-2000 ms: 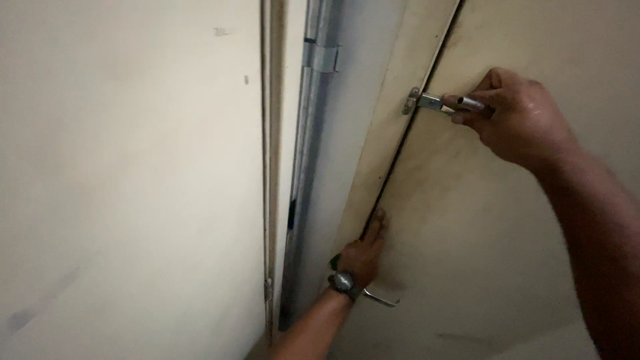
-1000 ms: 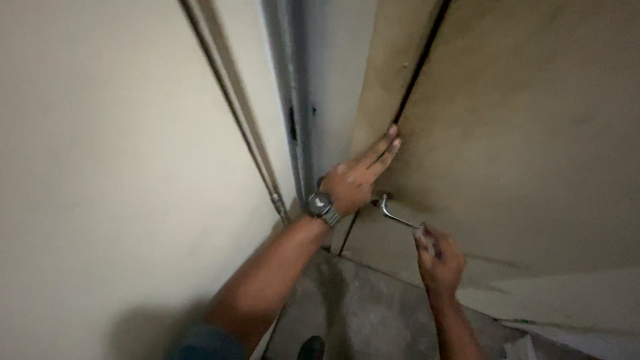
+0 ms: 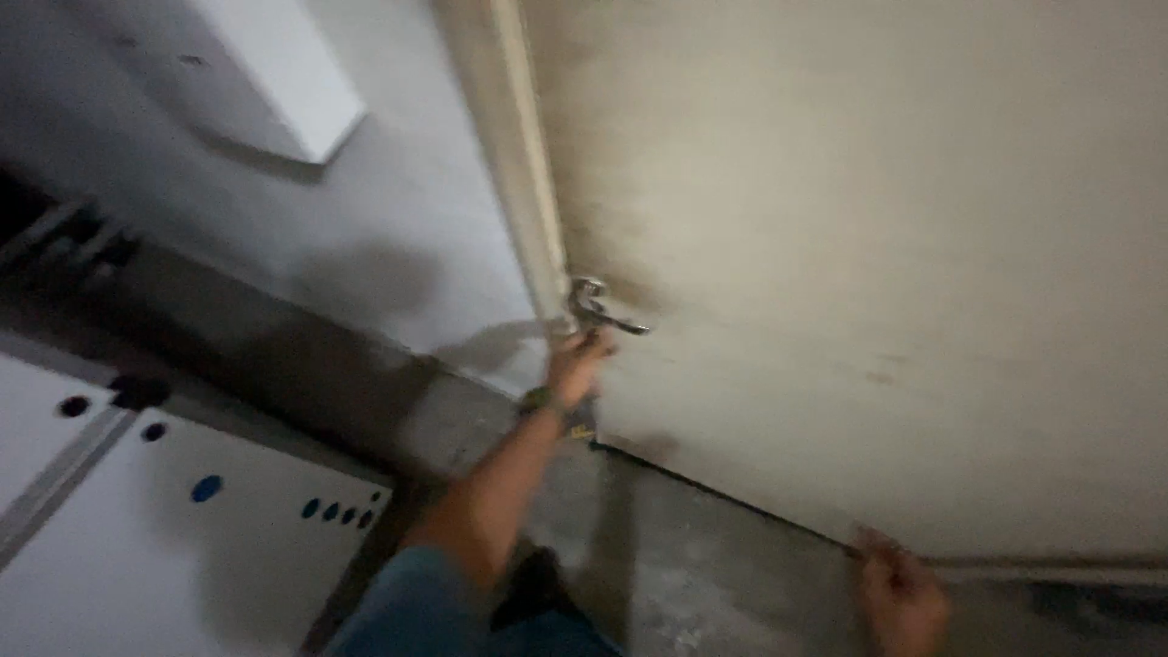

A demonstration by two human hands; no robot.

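Note:
A cream door [image 3: 839, 274] with a metal lever handle [image 3: 607, 308] fills the right side of the view. My left hand [image 3: 577, 365], wearing a wristwatch, is at the door's edge just below the handle; its fingers are blurred, and whether they grip the edge cannot be told. Near the door's bottom edge, at lower right, is my right hand [image 3: 903, 589], with its fingers curled and blurred. Nothing can be made out in it.
A grey concrete floor [image 3: 730, 602] lies below the door. At left stand a pale wall [image 3: 383, 210] with a white box-like fixture [image 3: 310, 100] and a white cabinet [image 3: 228, 557] with round dark indicators. A dark shoe [image 3: 534, 584] shows at the bottom.
The view has shifted strongly, showing the wall and cabinet at left. My right hand has left the lever handle, where it was a second ago, and is now low by the door's bottom edge.

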